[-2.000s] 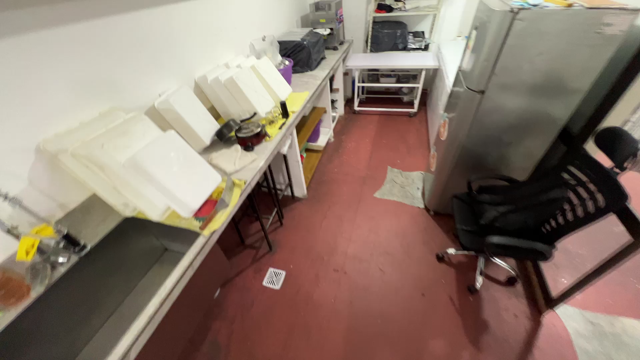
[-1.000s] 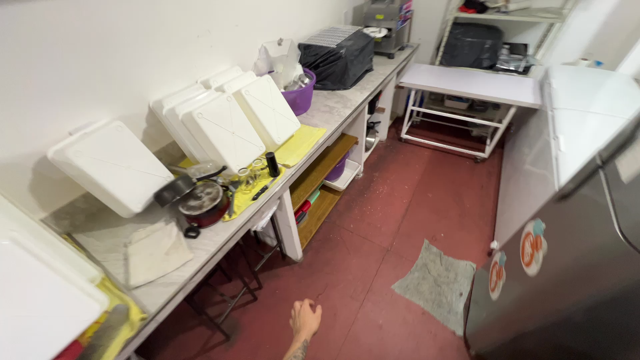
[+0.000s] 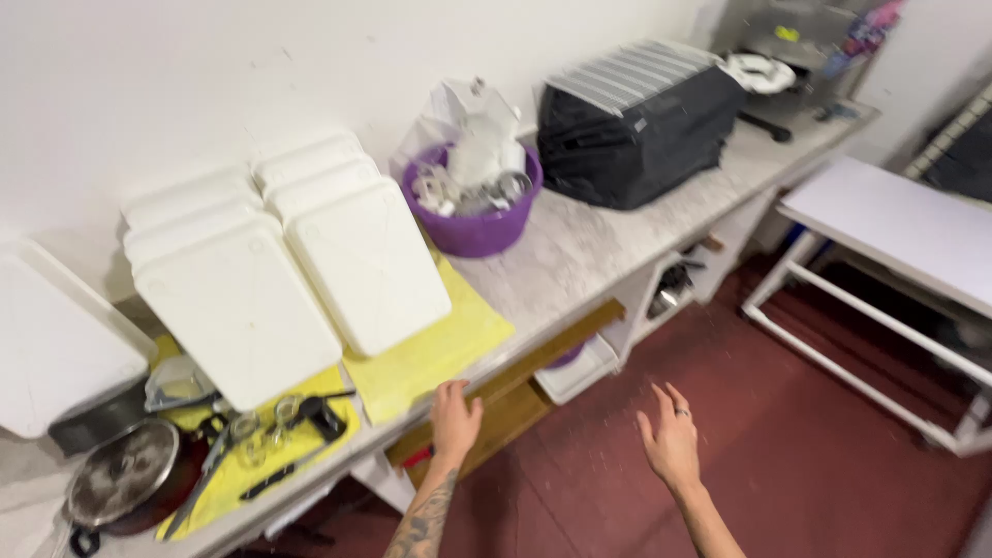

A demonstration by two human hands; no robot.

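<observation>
My left hand (image 3: 455, 422), on a tattooed forearm, is held out in the air by the worktop's front edge, near a yellow cloth (image 3: 434, 349). Its fingers are apart and it holds nothing. To the right, over the red floor, my right hand (image 3: 670, 442) wears a ring; its fingers are spread and hold nothing. White plastic trays or lids (image 3: 372, 267) lean in rows against the wall. A purple basin (image 3: 477, 232) with a clear bag and small items stands beside them. At lower left are a lidded pot (image 3: 124, 480), a knife (image 3: 271, 480) and other utensils on yellow cloth.
A black-covered box with a wire rack on top (image 3: 643, 132) stands farther along the marble-look worktop (image 3: 566, 240). Below are wooden shelves (image 3: 504, 403) and a white tray (image 3: 577, 372). A white-topped table on a metal frame (image 3: 907, 225) stands at the right.
Both hands are now in view; one second ago only one hand showed, and two seconds ago none. The view has moved closer to the worktop, and the fridge has left it.
</observation>
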